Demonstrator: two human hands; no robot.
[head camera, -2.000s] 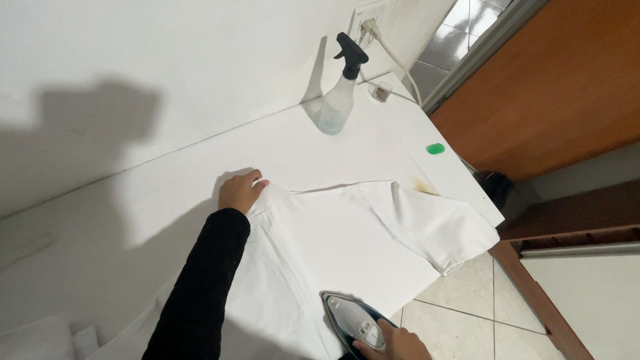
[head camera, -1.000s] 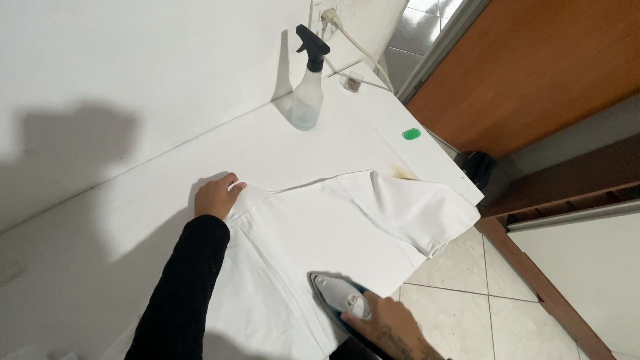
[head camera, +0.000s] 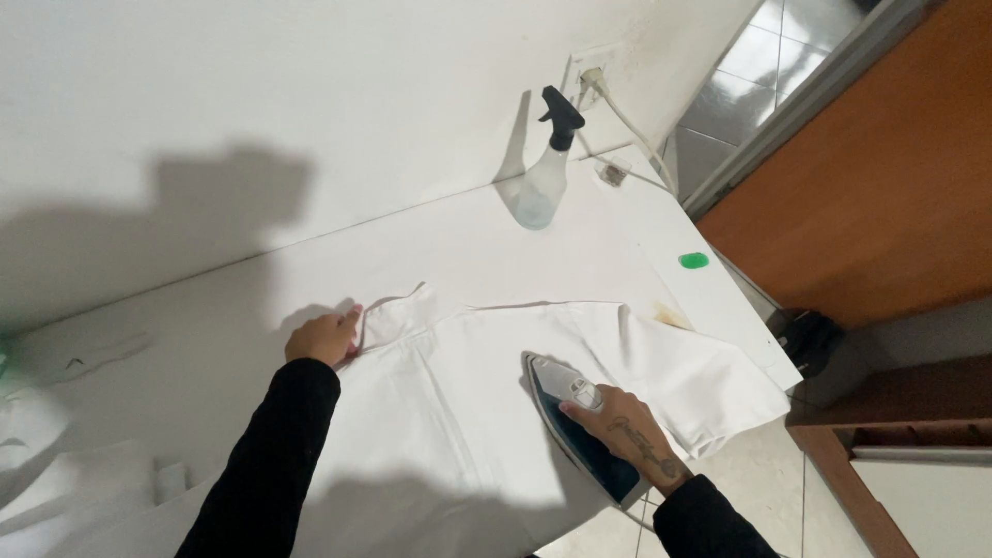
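A white short-sleeved shirt (head camera: 496, 341) lies spread over a white table. My left hand (head camera: 324, 339) pinches the shirt's collar (head camera: 395, 314) at its left end, the thumb and fingers closed on the cloth. My right hand (head camera: 624, 426) grips the handle of a clothes iron (head camera: 573, 418) with a clear and dark teal body. The iron rests on the shirt between the front edge and the shoulder, its tip pointing up and left. One sleeve (head camera: 721, 380) reaches past the table's right edge. The soleplate is hidden against the cloth.
Behind the shirt stands a spray bottle (head camera: 542, 190) with a black trigger. A plug (head camera: 593, 77) with a pale cord sits in the wall socket. A green object (head camera: 694, 260) and a small clear item (head camera: 612, 172) lie near the table's right end. White cloth (head camera: 77, 488) lies at left.
The iron in my right hand has moved up and to the right across the shirt, away from the long fold. More of the collar shows beside my left hand, which still holds it.
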